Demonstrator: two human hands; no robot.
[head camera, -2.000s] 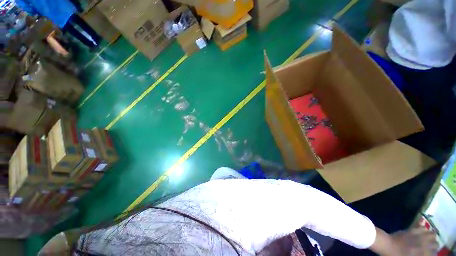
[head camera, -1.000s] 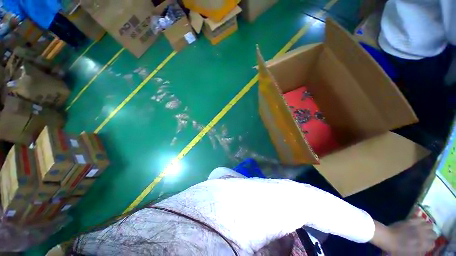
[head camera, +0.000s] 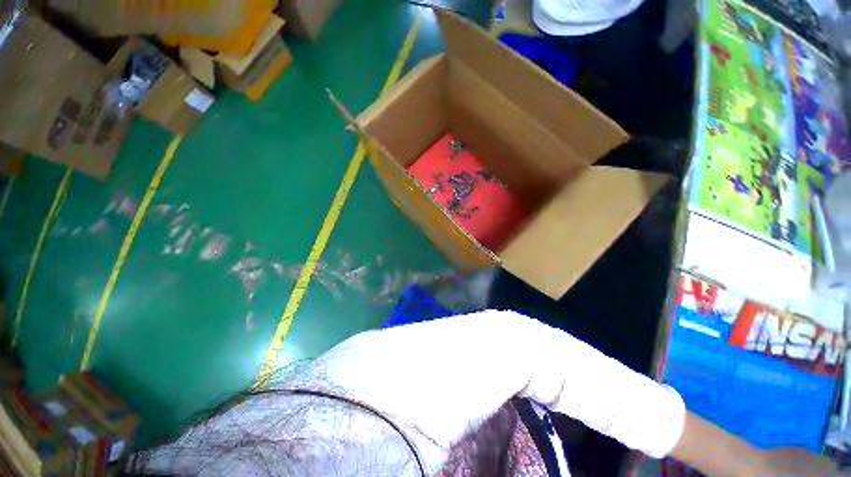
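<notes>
My left hand (head camera: 791, 462) is at the lower right, blurred and partly cut off by the bottom edge, beyond a white sleeve. It is at the bench's edge; its fingers and anything in them cannot be made out. My right hand is out of the picture. The dark bench with printed posters (head camera: 754, 387) runs down the right side. An open brown carton (head camera: 569, 228) stands beside the bench, flaps spread, with a red surface (head camera: 485, 210) inside bearing small dark pieces.
Green floor (head camera: 215, 298) with yellow lines lies at the left. Cardboard boxes (head camera: 56, 102) stand at the upper left, and stacked cartons (head camera: 79, 429) at the lower left. A blue object (head camera: 417, 307) is behind my sleeve. Part of a person in white (head camera: 583, 14) shows at the top.
The view has swung towards the bench, so the carton and floor sit further left and more posters show. My left hand now sits lower in the picture, more cut off.
</notes>
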